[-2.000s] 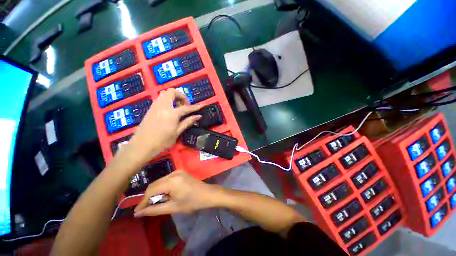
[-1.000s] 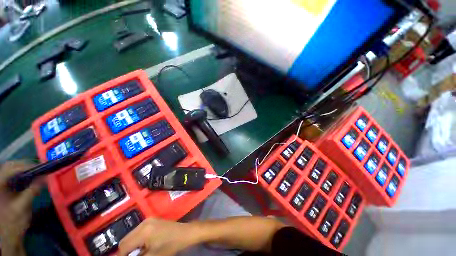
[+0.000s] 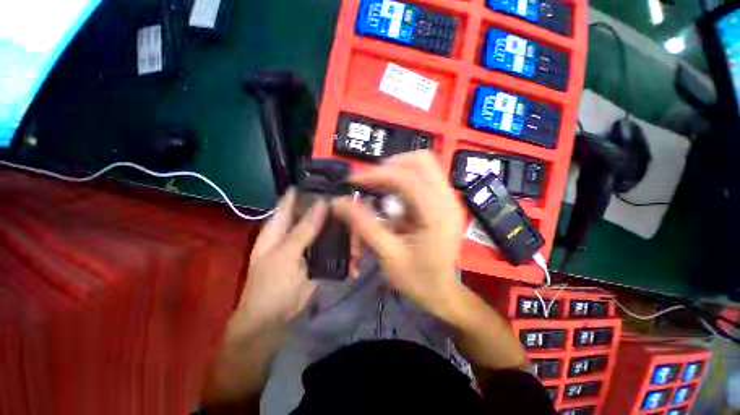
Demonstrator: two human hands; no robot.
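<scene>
My left hand (image 3: 280, 263) holds a black phone (image 3: 328, 253) upright in front of my lap. My right hand (image 3: 418, 231) is blurred, with thumb and fingers at the phone's upper end. A small whitish spot shows in it; what it grips is unclear. A red tray (image 3: 464, 97) holds phones with blue fronts (image 3: 513, 115) and dark phones (image 3: 381, 139). One left-column pocket holds only a white label (image 3: 409, 86). A black device with yellow-green marking (image 3: 505, 220) lies slantwise over the lower right pockets, a white cable at its end. The lower left pocket is hidden by my hands.
A black scanner (image 3: 280, 121) is left of the tray, another (image 3: 592, 182) right of it, beside a mouse (image 3: 629, 154) on a pale pad (image 3: 653, 198). A white cable (image 3: 146, 168) runs from the left. Filled trays (image 3: 604, 344) stand lower right. Monitors show at both sides.
The view has swung left. My left hand, earlier at the tray's left side with a long black object, now holds a phone before me. My right hand has come up to that phone.
</scene>
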